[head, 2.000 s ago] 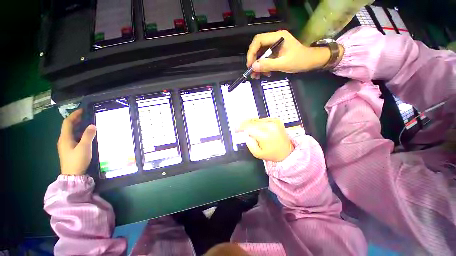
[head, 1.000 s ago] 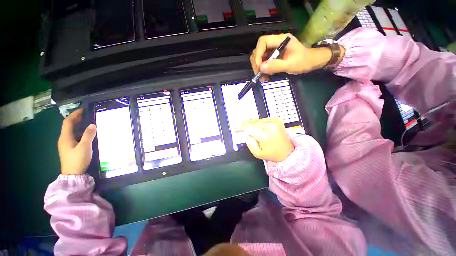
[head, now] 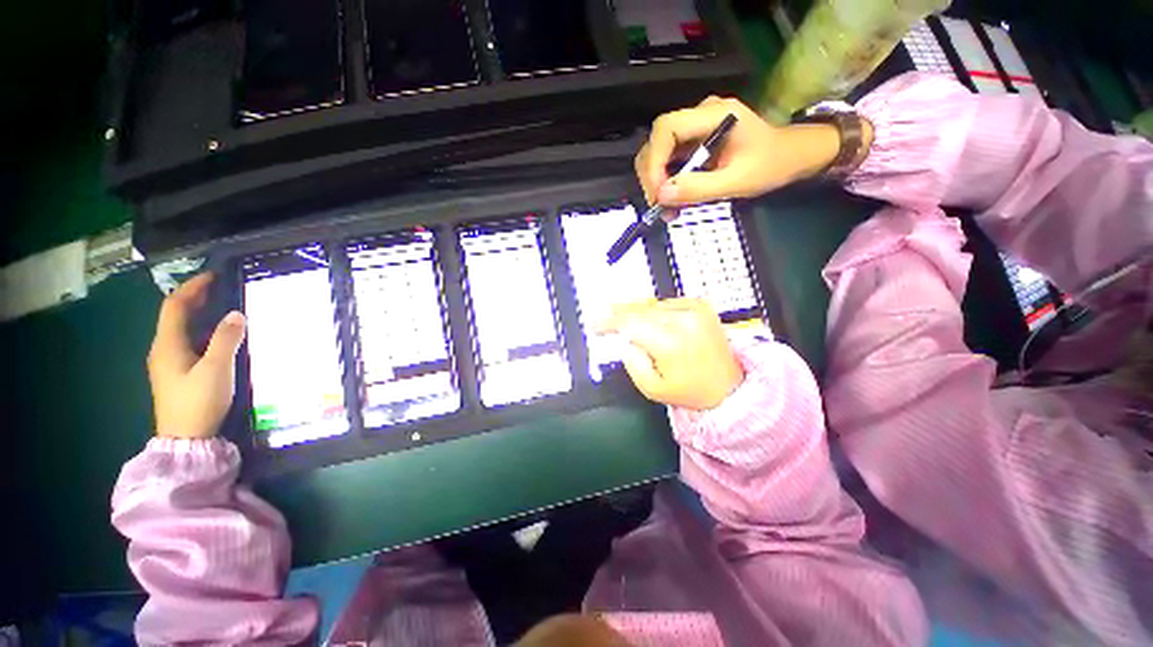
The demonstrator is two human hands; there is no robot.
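A black phone tray [head: 415, 439] lies in front of me with several lit phones side by side. The leftmost phone [head: 293, 348] has a small green block at its lower left. My left hand [head: 192, 360] grips the tray's left end, thumb on the rim. My right hand [head: 677, 351] is over the lower part of the fourth phone [head: 610, 259], a finger at its screen; it holds nothing that I can see. The rightmost phone [head: 711, 259] shows rows of text. A neighbour's hand [head: 746, 152] holds a black pen [head: 670, 190] over the fourth phone.
Stacked black trays [head: 379, 139] lie behind, with phones mostly dark and one lit at the right. A film-wrapped pole [head: 847, 51] stands at the back right. The neighbour's pink sleeves [head: 910, 303] fill the right side. A pale strip [head: 51, 281] is at left, over the green mat [head: 506, 487].
In the rear tray, three phone screens have gone dark, two first and then the third. The neighbour's pen has moved right and slightly down. My hands have not visibly moved.
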